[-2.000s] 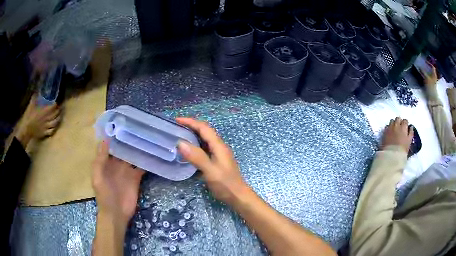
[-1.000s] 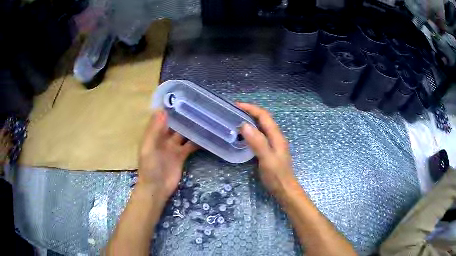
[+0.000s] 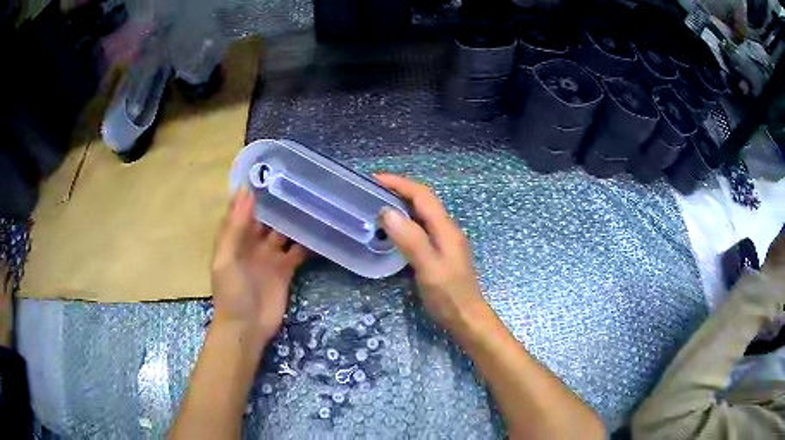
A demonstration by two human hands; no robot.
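Observation:
A translucent whitish-blue tank (image 3: 314, 215) is held tilted above the bubble wrap, its raised channel and the round hole near its left end facing me. A dark part's edge shows along its upper far side. My left hand (image 3: 254, 266) holds its left end from below, thumb on the rim. My right hand (image 3: 430, 241) grips the right end, thumb at a dark spot by the channel's end. The undersides of the fingers are hidden. Small round plugs (image 3: 332, 354) lie loose on the bubble wrap below the tank.
A cardboard sheet (image 3: 129, 232) lies at left, with a joined unit (image 3: 133, 116) at its back. Stacked dark housings (image 3: 555, 112) stand at back right. Bubble wrap (image 3: 551, 275) covers the table. A neighbour's sleeve (image 3: 719, 369) and a dark part (image 3: 738, 260) on a white sheet are at right.
The view has swung, shifting the whole scene. Both hands keep their hold on the tank, with little change in its tilt. The neighbour's hand at right has moved off the dark part.

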